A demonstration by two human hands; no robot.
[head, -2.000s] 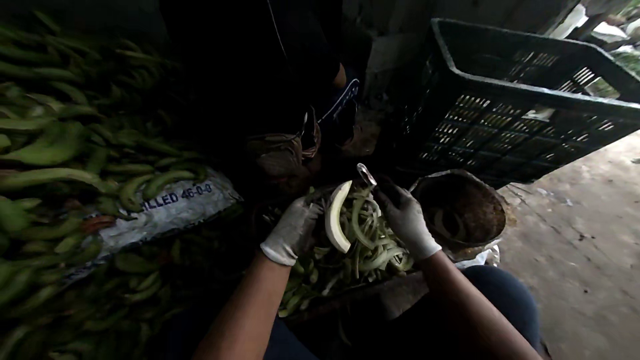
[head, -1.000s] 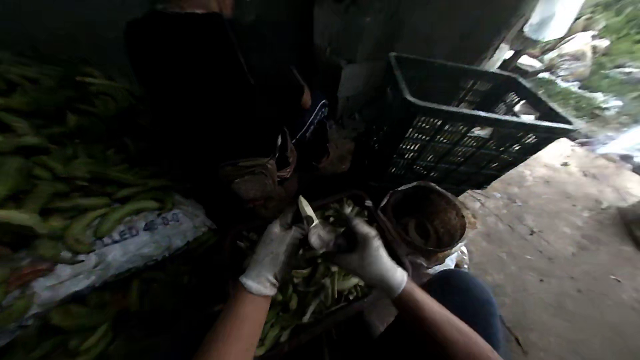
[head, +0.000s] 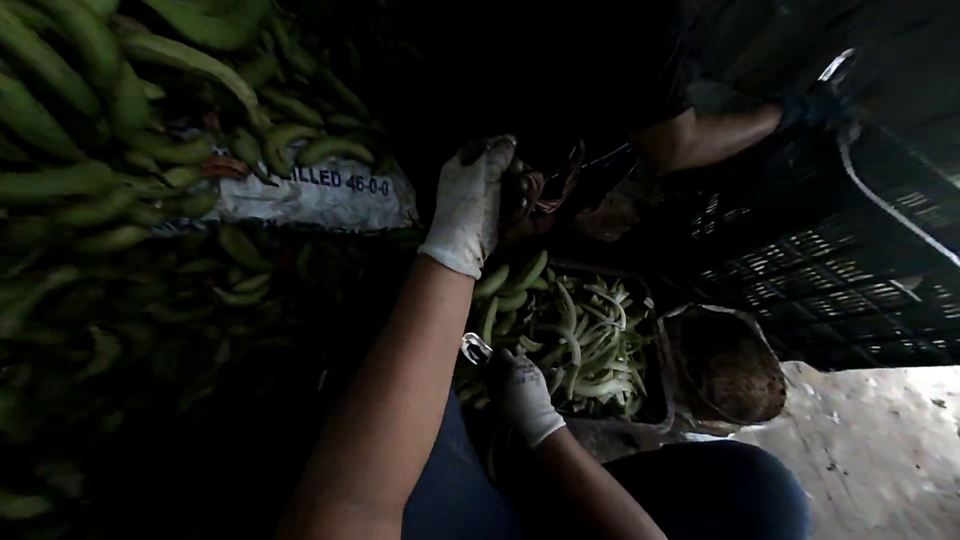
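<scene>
My left hand (head: pixel 472 199), in a white glove with dark fingers, reaches forward past the tray; its fingertips are in shadow, and whether they hold anything cannot be told. Lower down, at the tray's left side, my gloved right hand (head: pixel 521 390) is closed on a metal peeler (head: pixel 475 349) whose bright head points left. Beside it lie pale green peel strips (head: pixel 592 337) in a dark tray (head: pixel 664 375), with whole green plantains (head: pixel 517 289) at its far left corner. More green plantains (head: pixel 187 67) are heaped on the left, some on a printed white sack (head: pixel 315 199).
A rusty bucket (head: pixel 727 367) adjoins the tray's right side. Behind it stands a large dark green plastic crate (head: pixel 825 285). Another person's arm (head: pixel 712 139) reaches across at upper right, a dark-gloved hand holding a shiny metal tool (head: pixel 836 66). A pale cord hangs near the crate.
My hands, together over the tray earlier, are now apart, the left one farther forward. The peeled plantain seen between them is no longer visible. The other person's arm now extends right. The view has swung left.
</scene>
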